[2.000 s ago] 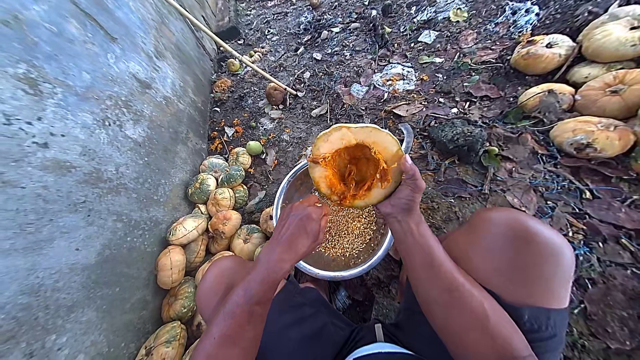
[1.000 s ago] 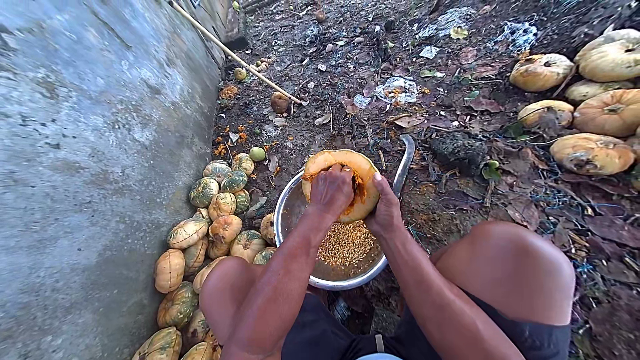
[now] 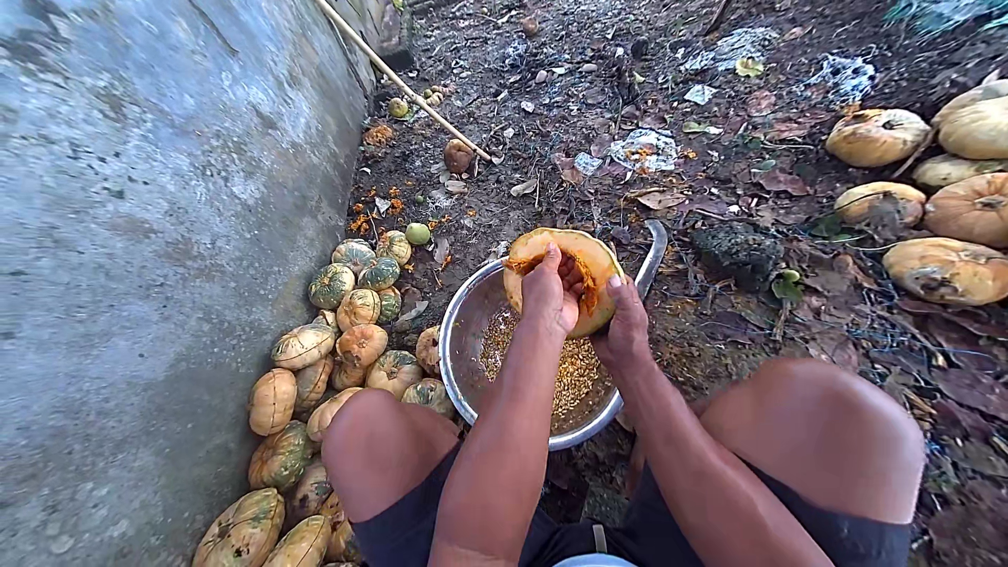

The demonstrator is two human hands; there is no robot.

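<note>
A cut pumpkin half [image 3: 596, 256] is held over a metal basin [image 3: 451, 370], its hollow side facing me. My right hand [image 3: 628, 319] grips the rind at its lower right edge. At the hollow, among orange pulp, is my left hand [image 3: 551, 287], thumb up and fingers curled; whether it holds pulp is hidden. Pumpkin seeds [image 3: 577, 378] lie in the bottom of the basin. Behind the basin's right rim, a curved metal blade [image 3: 652, 256] sticks up beside the pumpkin half.
Whole pumpkins [image 3: 303, 346] are piled at left against a concrete wall [image 3: 157, 236]. More pumpkins [image 3: 945, 270] lie at right on leaf-strewn soil. A long stick [image 3: 402, 83] leans near the wall, and a small green fruit [image 3: 417, 233] lies beyond the pile.
My left hand has moved from below the pumpkin half up to its hollow. The half is tilted differently and sits lower over the basin than two seconds ago.
</note>
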